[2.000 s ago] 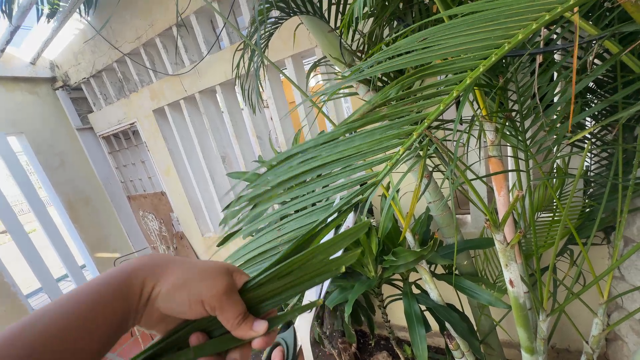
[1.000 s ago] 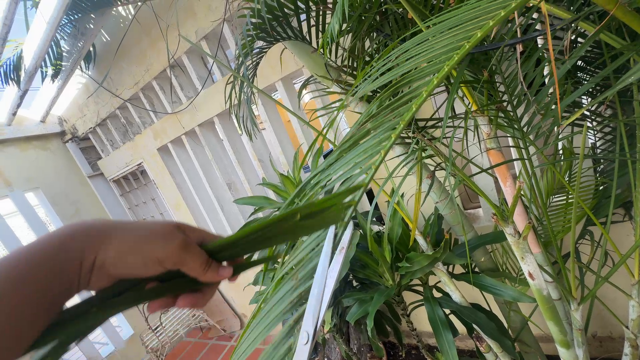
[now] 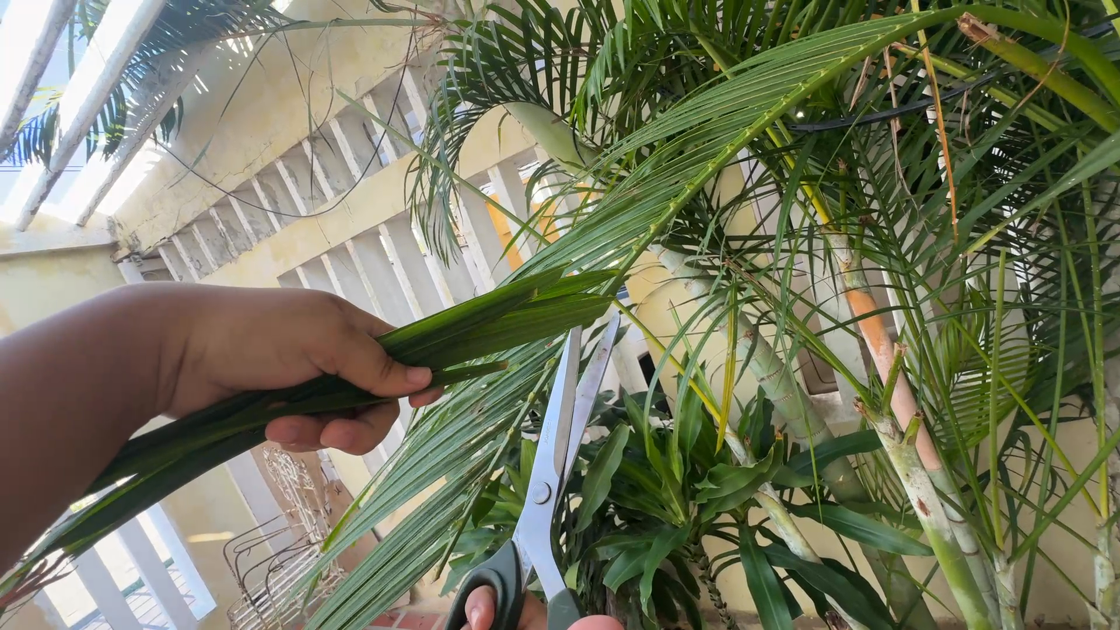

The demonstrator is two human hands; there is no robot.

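My left hand [image 3: 341, 376] comes in from the left and pinches a bundle of cut palm leaflets [image 3: 490, 328] between thumb and fingers; their long ends trail down to the lower left. At the bottom edge my right hand [image 3: 516, 612] is partly in view, its fingers in the dark handles of metal scissors [image 3: 544, 490]. The scissor blades point up and are slightly apart, just below the bundle's cut tips. Behind them a large palm frond [image 3: 682, 192] arches from the upper right down to the lower left.
Ringed palm stems [image 3: 875, 341] stand at the right. Broad-leaved plants [image 3: 665, 490] grow low in the middle. Behind is a cream wall with slatted openings [image 3: 350, 262]. A white wire rack or chair [image 3: 280, 560] stands at the lower left, and a dark cable [image 3: 884, 115] crosses the fronds.
The scissors have come further into view, with my right fingers now visible in the handles. Two seconds ago my left hand was lower, with the bundle against the frond's leaflets.
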